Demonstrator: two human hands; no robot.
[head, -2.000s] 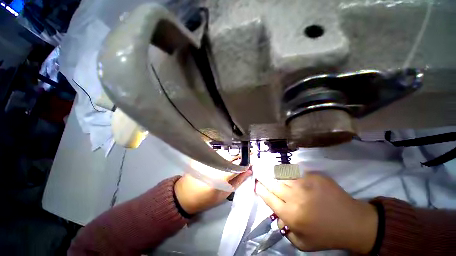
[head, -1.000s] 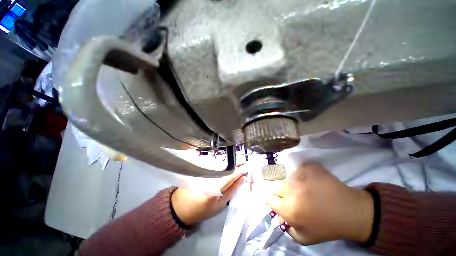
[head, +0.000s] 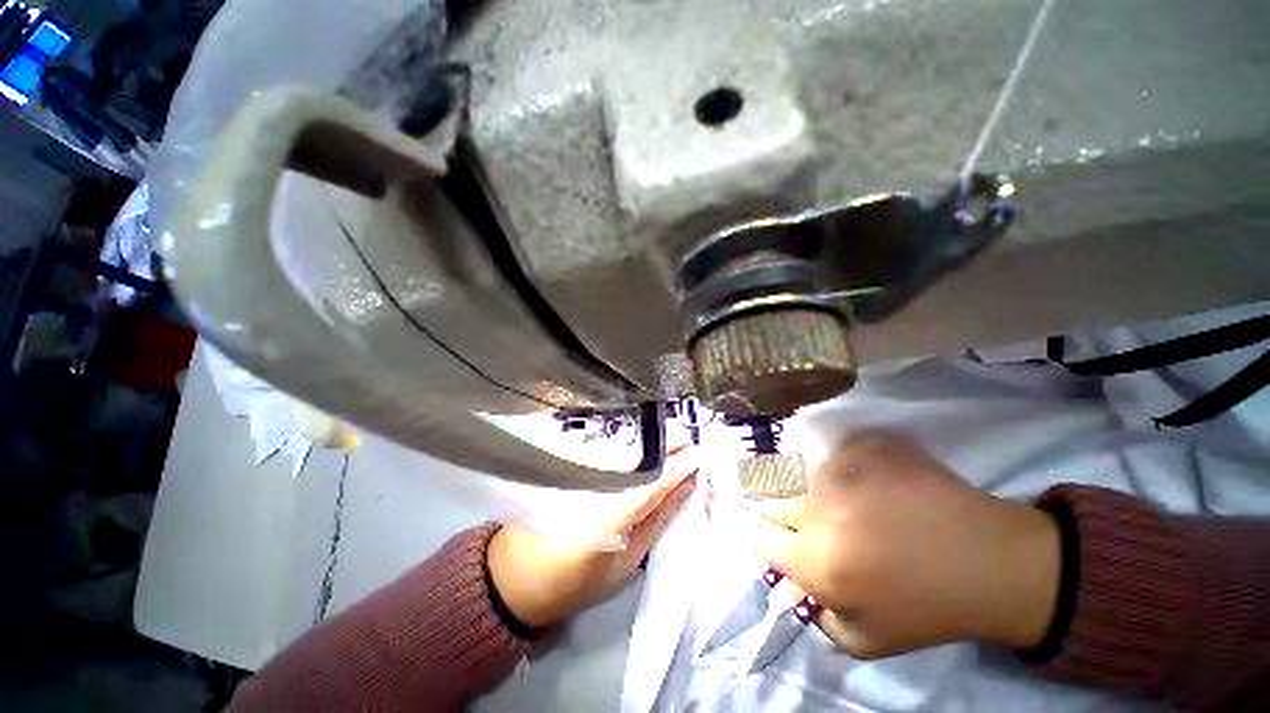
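White fabric (head: 669,613) lies in glaring folds under the needle area and below both hands. My left hand (head: 578,557) lies on it left of the needle area, fingers pointing to the dark presser foot parts (head: 692,415), which are partly lost in glare. My right hand (head: 912,550) is curled at the right, by the small tan block (head: 772,476), and holds thread snips (head: 759,624) under the palm, blades pointing down-left. Its fingertips are partly hidden in glare. A narrow white strip cannot be told clearly from the fabric.
The cream-grey machine head (head: 891,112) fills the top, with its curved guard (head: 230,265) at left and a knurled tension knob (head: 774,358). Dark straps (head: 1170,355) hang at right. White cut pieces (head: 272,418) lie at left on the pale table (head: 230,543).
Compared with two seconds ago, the view has shifted, so the machine head sits further left. My right hand and the snips have moved slightly up over the last second. My left hand stays near the needle.
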